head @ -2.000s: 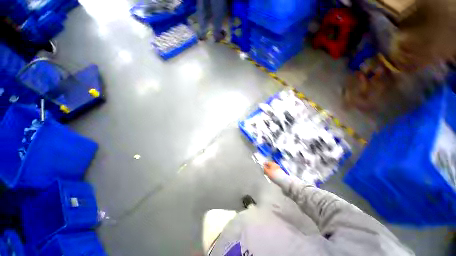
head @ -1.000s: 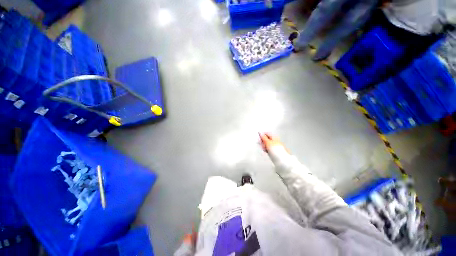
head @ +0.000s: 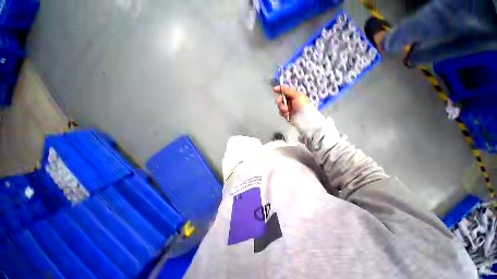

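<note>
My right hand [head: 291, 101] holds a small thin pale pointed tool [head: 284, 93] upright between the fingers. The hand is just in front of the near left corner of a shallow blue crate [head: 331, 102] on the floor. The crate is filled with short round grey-white parts [head: 328, 60] with ring-like ends, in close rows. The hand overlaps the crate's corner in view; whether it touches the crate cannot be told. My left hand is not in view.
Blue crates are stacked at lower left [head: 71, 234], beside a flat blue trolley deck [head: 185, 171] with a yellow fitting. Another blue crate [head: 297, 16] is beyond the parts. A person's leg [head: 436, 35] is at upper right. A crate of limb-like castings [head: 479, 234] is at lower right.
The view has moved forward, so the crate of round parts is now close to my right hand. The limb castings moved toward the lower right. My left hand has left the view.
</note>
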